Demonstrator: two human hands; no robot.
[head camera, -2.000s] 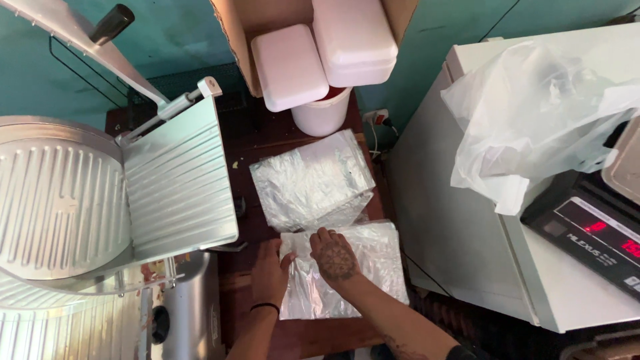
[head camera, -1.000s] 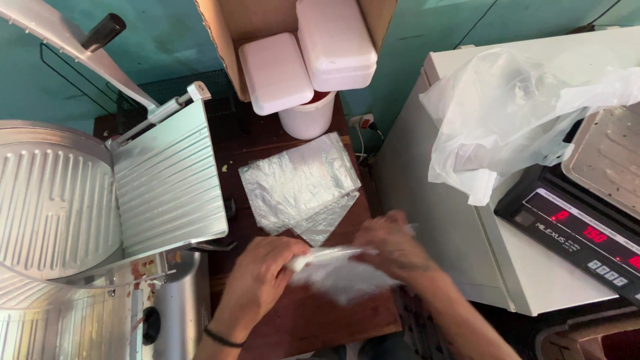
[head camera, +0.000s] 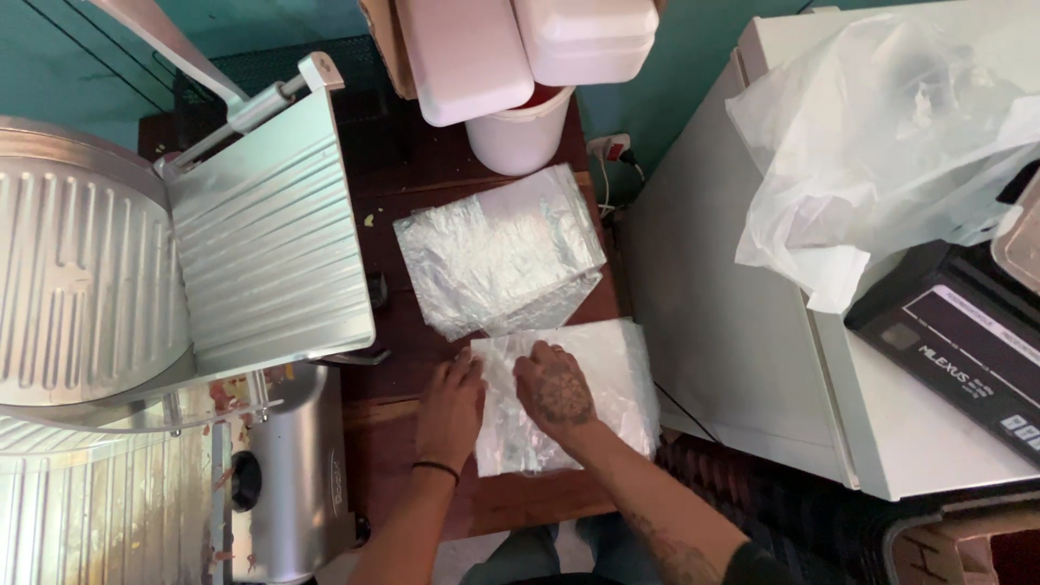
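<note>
A stack of clear plastic bags (head camera: 609, 390) lies flat on the dark wooden table, near its front edge. My left hand (head camera: 452, 406) rests along the stack's left edge, fingertips at its upper left corner. On top of the stack lies my right hand (head camera: 556, 390), fingers bent down against the plastic near the left side; whether it pinches a bag is hidden under the fingers. Just behind is a second pile of clear plastic bags (head camera: 504, 252), slightly fanned and turned at an angle, its front edge close to the stack under my hands.
A metal slicer (head camera: 276, 244) with food scraps on it stands at left. Behind the bags are a white bucket (head camera: 520, 134) and foam containers (head camera: 467, 57) in a cardboard box (head camera: 388, 49). At right, a white freezer (head camera: 731, 325) carries a plastic bag (head camera: 877, 154) and a digital scale (head camera: 959, 349).
One second ago both hands held crumpled, blurred plastic above the table. Now the plastic lies flat in a stack on the table, with my hands down on it.
</note>
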